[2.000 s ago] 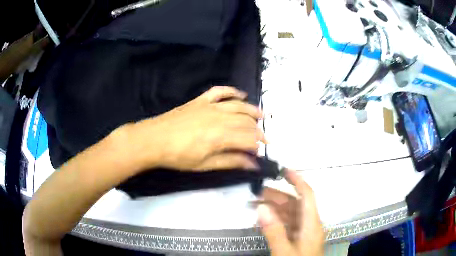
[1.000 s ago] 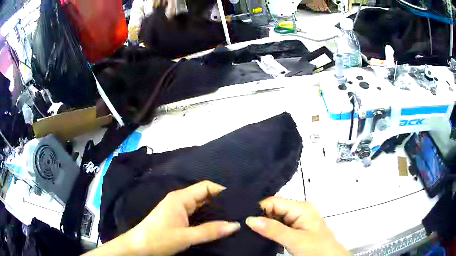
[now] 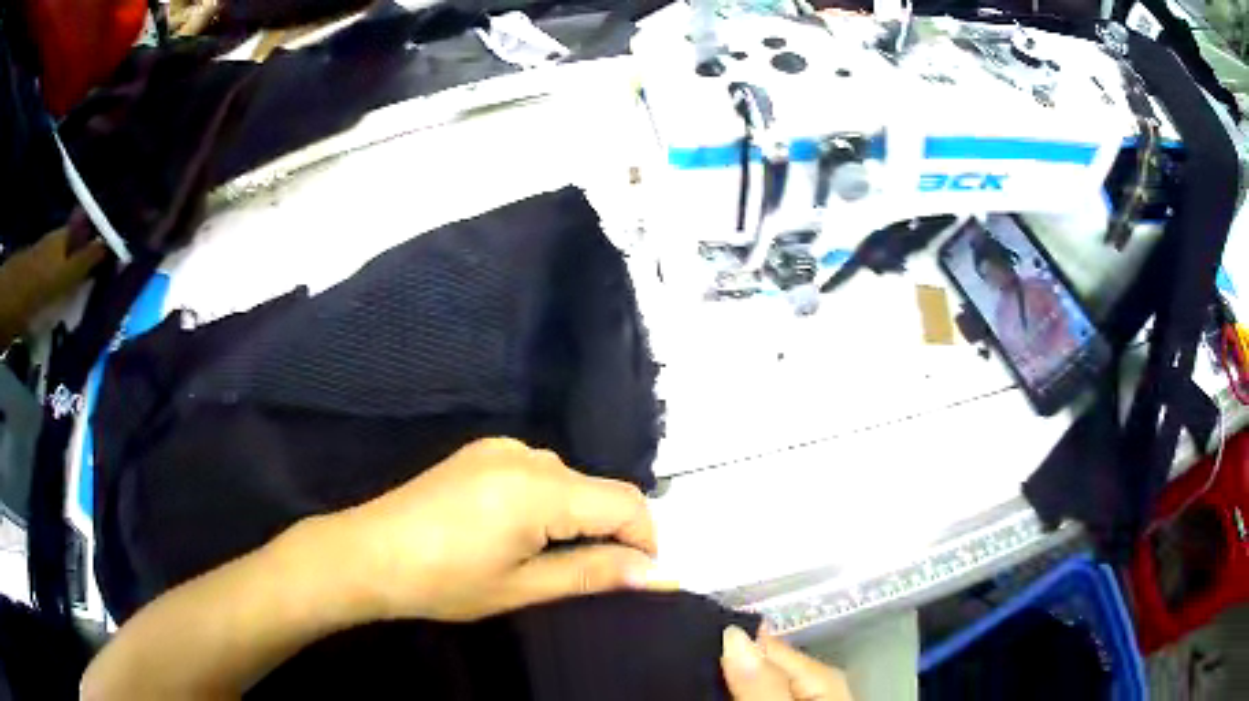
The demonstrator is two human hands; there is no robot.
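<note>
A large black workpiece (image 3: 534, 315) lies on the white machine table, with a finely ribbed panel (image 3: 397, 329) in its upper part and a ragged right edge. My left hand (image 3: 507, 541) rests on its lower part and pinches the cloth near the right edge between thumb and fingers. My right hand (image 3: 774, 671) is cut off by the bottom edge of the picture; its thumb and fingers hold the lower right corner of the cloth. The cloth is not under the needle area (image 3: 767, 267) of the white sewing machine (image 3: 877, 151).
A smartphone (image 3: 1020, 315) shows a video right of the needle. Black strips (image 3: 1178, 288) hang at the right. A printed ruler (image 3: 918, 568) runs along the front edge. Below it are a blue crate (image 3: 1116, 603) and a red bin (image 3: 1192, 548). Black cloth lies behind the table.
The view has turned right and down. My hands were close together on the cloth; now my right hand is lower and farther right, at the cloth's corner.
</note>
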